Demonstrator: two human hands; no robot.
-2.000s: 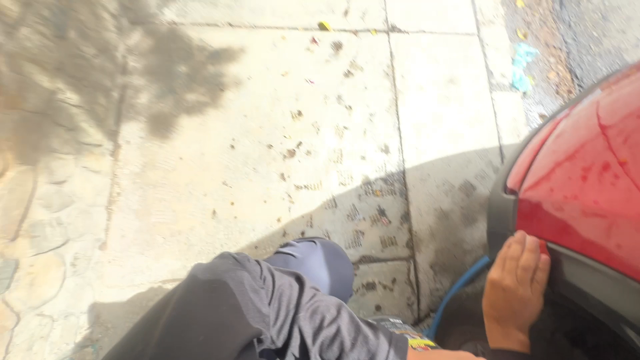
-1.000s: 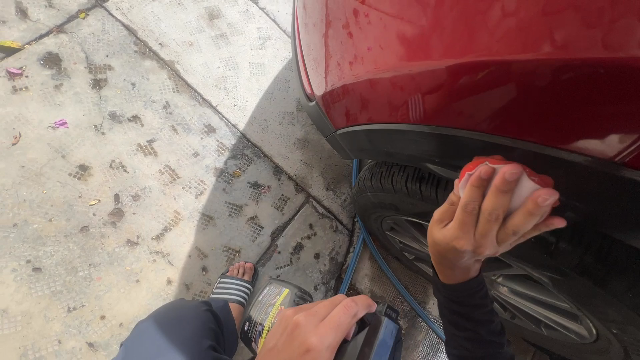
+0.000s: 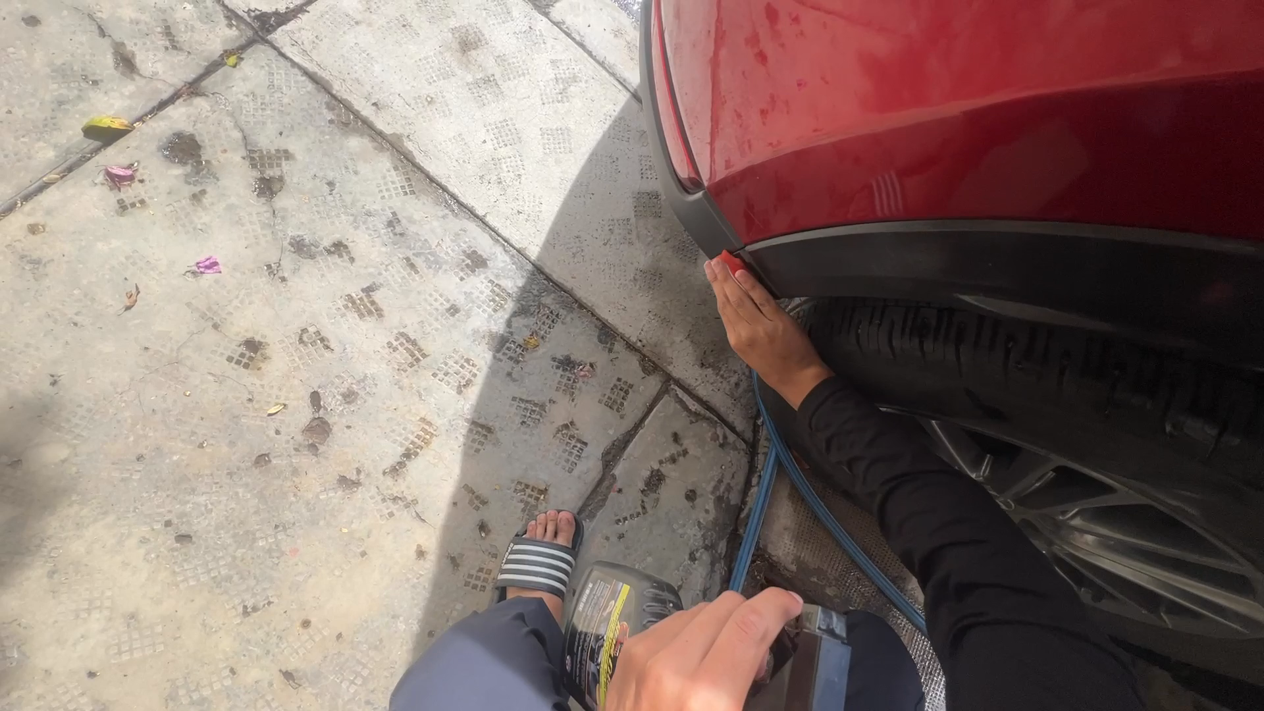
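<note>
My right hand (image 3: 765,331) presses a red applicator pad (image 3: 732,263), mostly hidden under the fingers, against the black plastic wheel-arch trim (image 3: 889,267) of a red car (image 3: 948,118), near the trim's front corner. At the bottom, my left hand (image 3: 691,657) is curled over a dark bottle (image 3: 597,632) with a printed label; its fingers reach toward a dark, translucent boxy part (image 3: 815,657) beside it. Where the bottle's top is, and exactly how the fingers hold it, cannot be told. The tyre (image 3: 1037,365) and alloy wheel (image 3: 1096,523) lie below the trim.
A blue hose (image 3: 825,518) runs on the ground beside the tyre. My foot in a striped slide sandal (image 3: 538,563) rests on the textured concrete paving (image 3: 326,395). A yellow leaf (image 3: 107,126) and pink petals (image 3: 206,266) lie at the left.
My right hand has moved left along the wheel-arch trim to its corner. One second ago it was above the wheel, with the red and white pad showing. My left hand remains by the bottle.
</note>
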